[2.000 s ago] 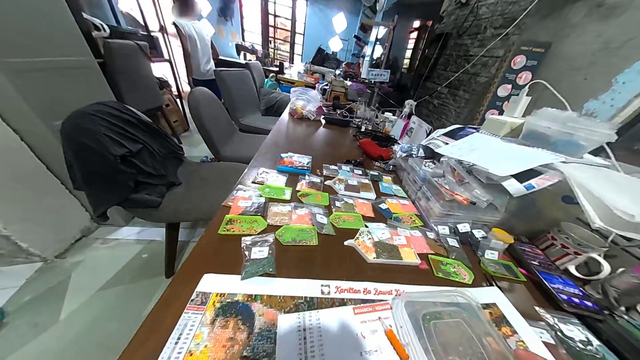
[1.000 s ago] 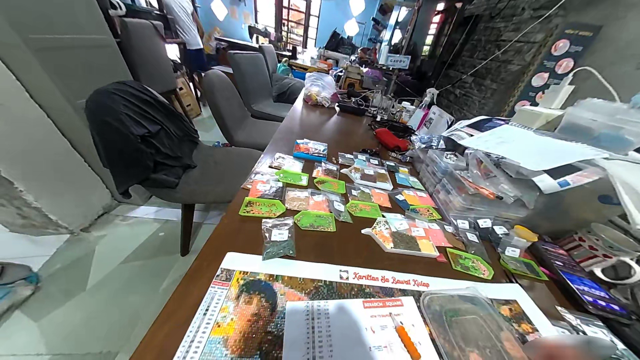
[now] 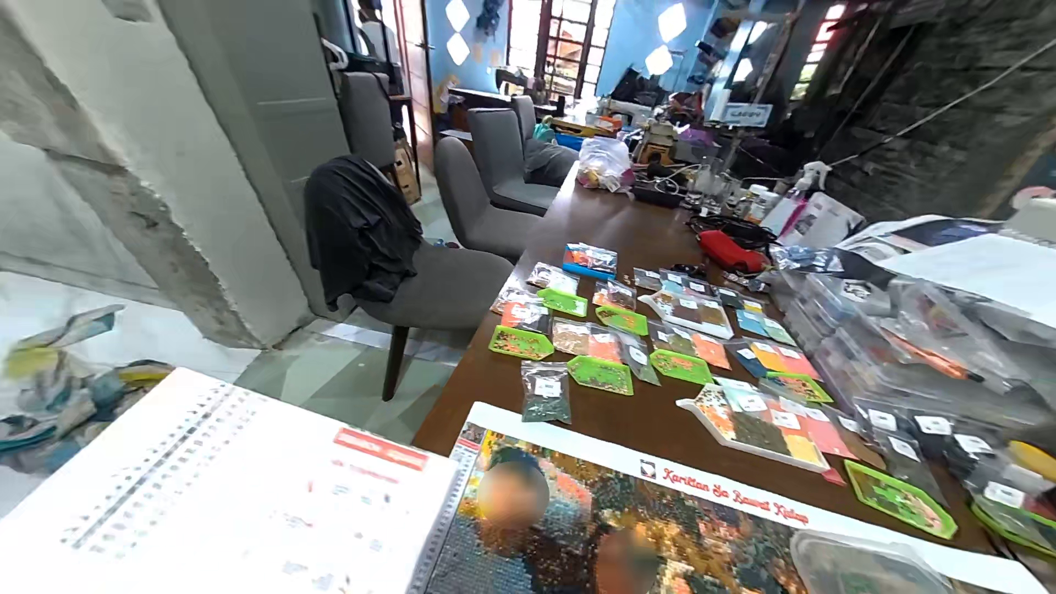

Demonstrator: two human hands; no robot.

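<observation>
Neither my left hand nor my right hand shows in the head view. A white printed sheet (image 3: 247, 495) with a chart and a red heading is at the lower left, over the left edge of a diamond painting canvas (image 3: 676, 528); what holds it is not visible. A clear plastic container (image 3: 866, 565) rests on the canvas at the lower right. Beyond the canvas lie green plastic trays (image 3: 601, 375) of small beads, a zip bag of dark beads (image 3: 546, 394) and a white tray (image 3: 755, 429) with several coloured bead bags.
Stacked clear plastic boxes (image 3: 874, 355) and papers line the right side. A red pouch (image 3: 732, 251) and a plastic bag (image 3: 605, 163) lie farther along the table (image 3: 610, 223). Grey chairs (image 3: 450, 285) stand at the left, one draped with black cloth (image 3: 359, 227).
The printed sheet lay on the canvas and is now off to the left. The orange pencil that was on it is out of sight. Fingers at the lower right have left the view.
</observation>
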